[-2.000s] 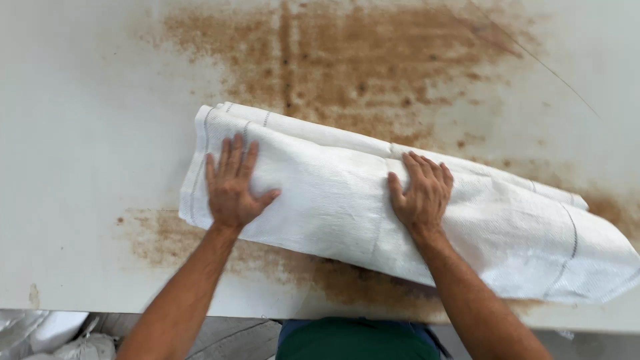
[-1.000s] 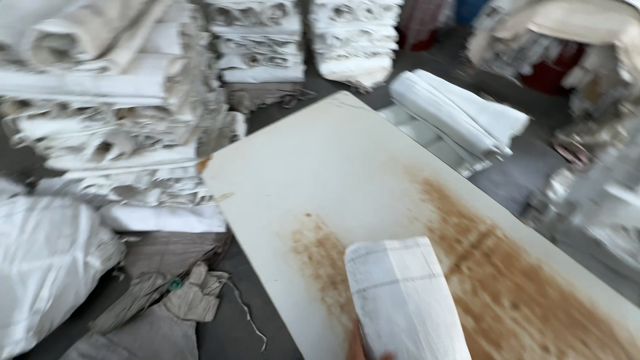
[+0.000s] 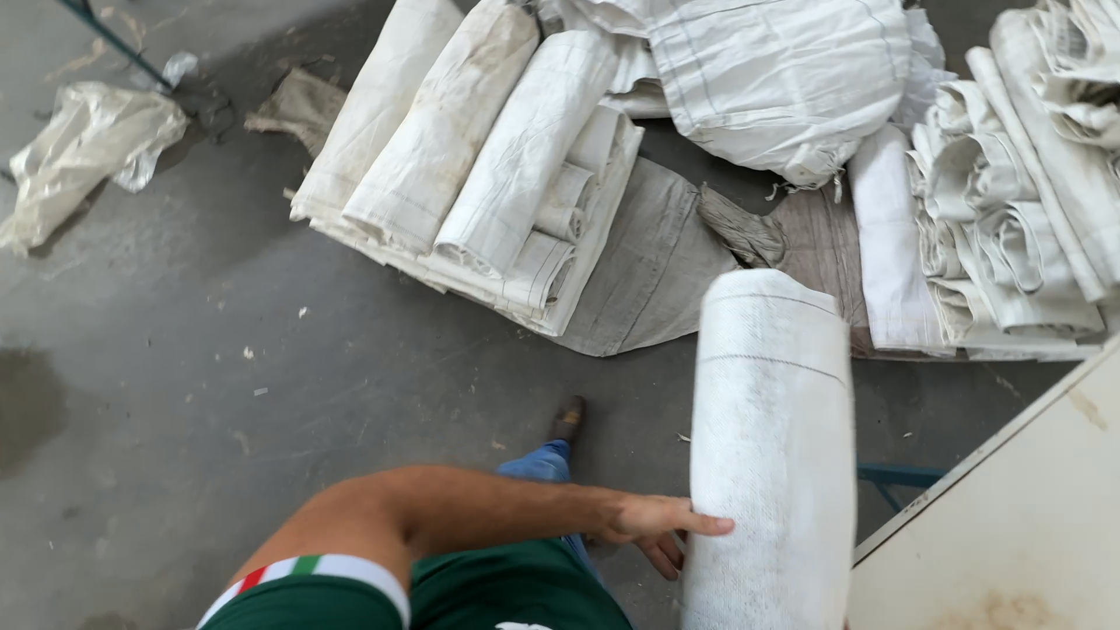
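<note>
A rolled white woven sack (image 3: 770, 437), with thin dark stitch lines near its far end, points away from me beside the table. My left hand (image 3: 661, 529) grips its left side, the thumb on top and the fingers curled beneath. My right hand is almost wholly hidden behind the roll; only a trace of skin shows at the bottom edge. Ahead on the floor lies a stack of similar rolled white sacks (image 3: 490, 149), some of them stained.
The corner of the stained white table (image 3: 1032, 490) is at the lower right. Another pile of folded sacks (image 3: 1006, 210) stands at the right, a stuffed white sack (image 3: 779, 79) at the top. Grey cloth (image 3: 647, 262) and crumpled plastic (image 3: 96, 149) lie on the concrete floor.
Two seconds ago both hands pressed on the cloth on the table; now it is a narrow roll held off the table. The view has turned toward the floor stacks.
</note>
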